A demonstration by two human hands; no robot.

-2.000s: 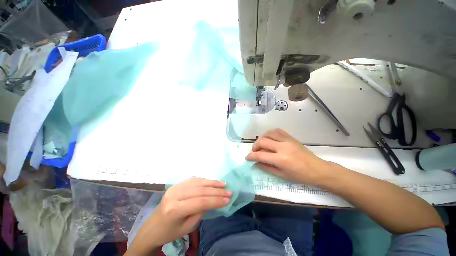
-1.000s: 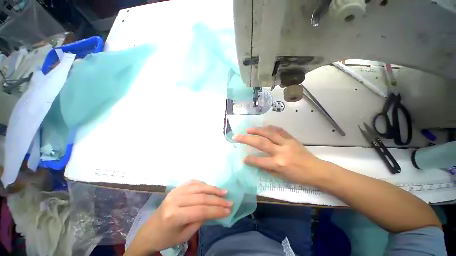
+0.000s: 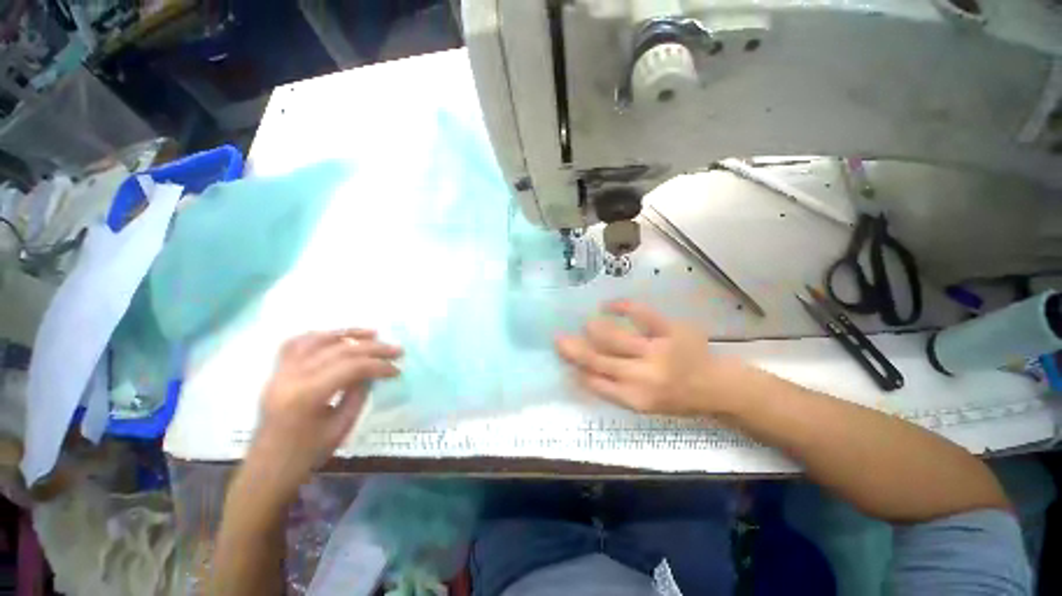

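Note:
Sheer mint-green fabric (image 3: 466,355) lies spread on the white table left of and in front of the needle area, and reaches under the machine head. My left hand (image 3: 332,378) is at its left front edge, with thumb and fingertips on the cloth. My right hand (image 3: 641,361) is at its right side, in front of the needle plate, fingers bent and fingertips at the cloth; blur hides whether they pinch it. The presser foot (image 3: 568,250) is beside a brown knurled knob (image 3: 622,238), under the off-white machine head (image 3: 530,116).
Tweezers (image 3: 705,262), black scissors (image 3: 876,274) and black snips (image 3: 852,338) lie right of the needle. A mint thread cone (image 3: 996,334) is at the far right. A blue basket (image 3: 210,175) with a white sheet (image 3: 99,314) and more mint fabric (image 3: 239,245) is left.
My left hand has moved left and up from the table's front edge. The fabric between my hands is spread wider and lies flatter. The camera view has shifted, so the machine appears further left.

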